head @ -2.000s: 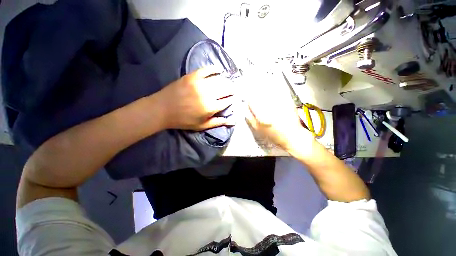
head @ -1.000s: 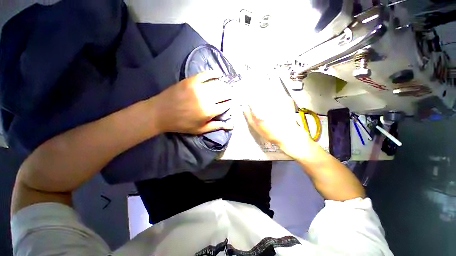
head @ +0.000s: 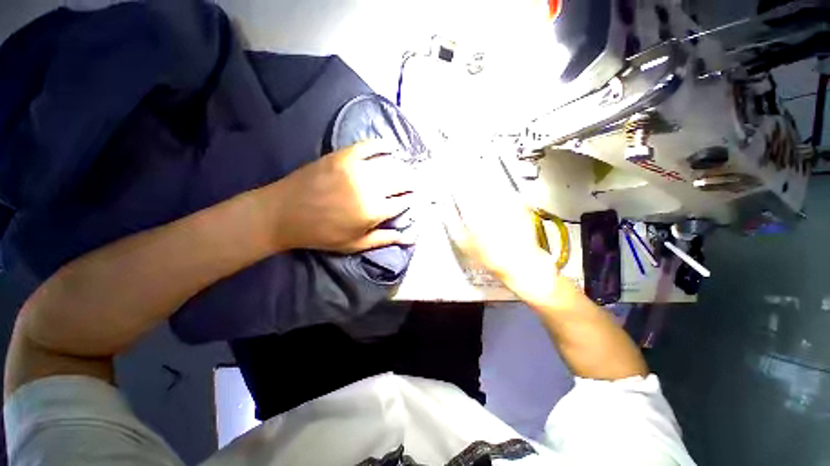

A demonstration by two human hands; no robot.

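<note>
A large dark blue-grey garment [head: 155,118] lies heaped on the left, with a round, ring-like edge [head: 369,123] at its right end. My left hand [head: 350,196] lies over this round part with bent fingers and grips the cloth. My right hand [head: 501,241] is just right of it, its fingertips washed out by glare; whether it holds anything cannot be seen. The sewing machine [head: 719,146] is at the upper right, its metal parts close above my right hand. The needle area is lost in the glare.
Scissors with a yellow handle [head: 562,238] lie right of my right hand. Further right are a black phone [head: 601,255], blue pens [head: 633,248] and a white marker [head: 687,258]. The front table edge [head: 437,298] runs below my hands. A small dark fitting [head: 443,53] is at the top.
The whole view has shifted, so the machine, scissors and phone appear further left and slightly lower. Both hands keep nearly the same pose and place relative to the garment.
</note>
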